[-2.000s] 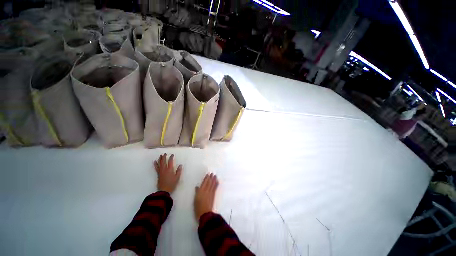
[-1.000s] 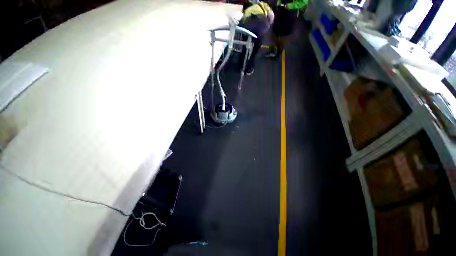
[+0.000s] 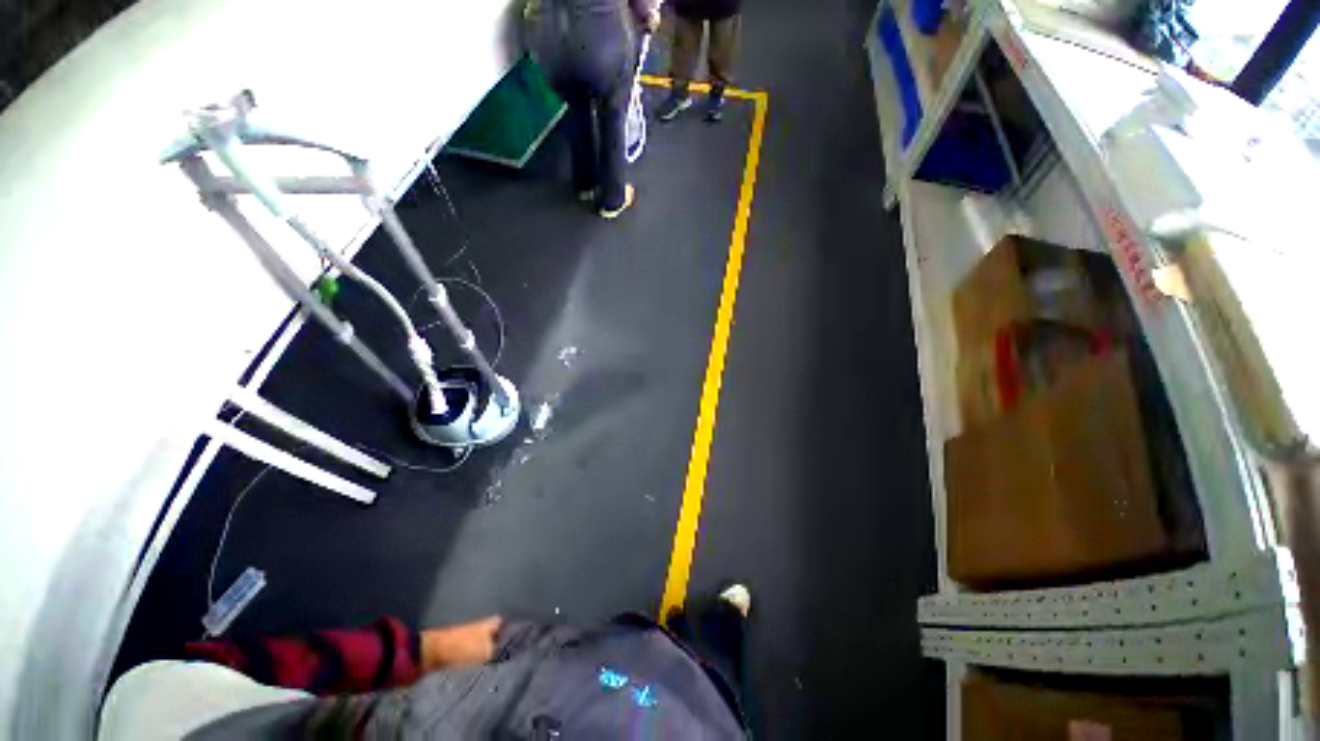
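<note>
My left hand (image 3: 460, 644), below a red and black sleeve, is at the bottom against dark grey clothing with a blue mark (image 3: 633, 686). Its fingers are partly hidden, so its grip cannot be made out. My right hand is not in view. A garment steamer stands on the floor ahead to the left, with a round pale base (image 3: 466, 411), grey-white poles (image 3: 267, 249) and a pale hose (image 3: 391, 307). A white power strip (image 3: 235, 599) lies on the floor at lower left, with a thin cord running from it.
A large white table (image 3: 87, 333) curves along the left, with white leg bars (image 3: 297, 456) below. A green crate (image 3: 510, 119) is under its far end. Two people (image 3: 586, 65) stand ahead. A yellow lane line (image 3: 715, 340) runs down the floor. Shelving with brown boxes (image 3: 1054, 478) lines the right.
The view has moved forward along the aisle, so the steamer appears nearer and larger. The power strip, my left hand and the grey clothing have come into view. The looped cord at lower left is gone.
</note>
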